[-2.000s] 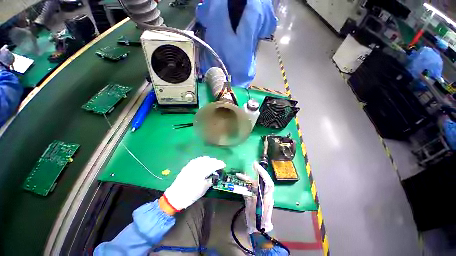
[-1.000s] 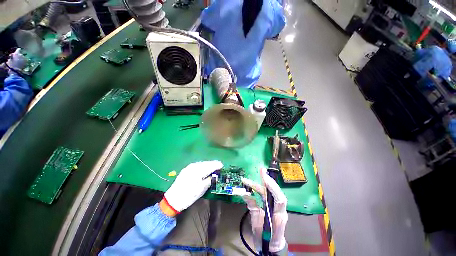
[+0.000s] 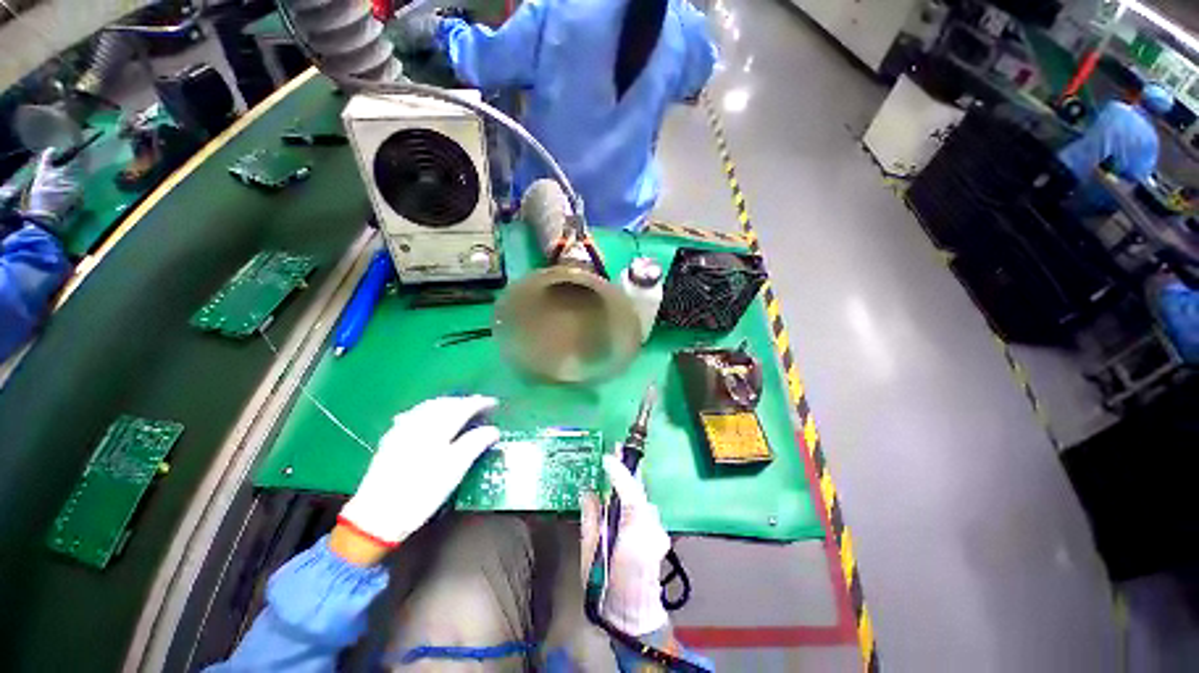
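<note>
A green circuit board (image 3: pixel 533 471) lies flat at the mat's front edge, its solder side with silvery dots facing up. My left hand (image 3: pixel 418 467), in a white knit glove with an orange-red cuff, grips the board's left end. My right hand (image 3: pixel 631 550), in a looser white glove, holds the soldering iron (image 3: pixel 636 434) with its tip pointing up and away from the board. The right fingers are beside the board's right edge; whether they touch it is unclear. A thin strand of solder wire (image 3: pixel 320 408) runs from the belt towards my left hand.
A fume funnel (image 3: pixel 568 325) stands behind the board on the green mat (image 3: pixel 395 381). The iron stand (image 3: pixel 718 379) with its yellow sponge (image 3: pixel 735 438) is at right. Behind are the air blower (image 3: pixel 429 191), a white bottle (image 3: pixel 643 292) and a black fan (image 3: pixel 711 288). The belt (image 3: pixel 171 381) carries boards at left.
The board has turned from component side up to solder side up. My left hand has moved left with it. The iron's tip now shows upright, clear of the stand.
</note>
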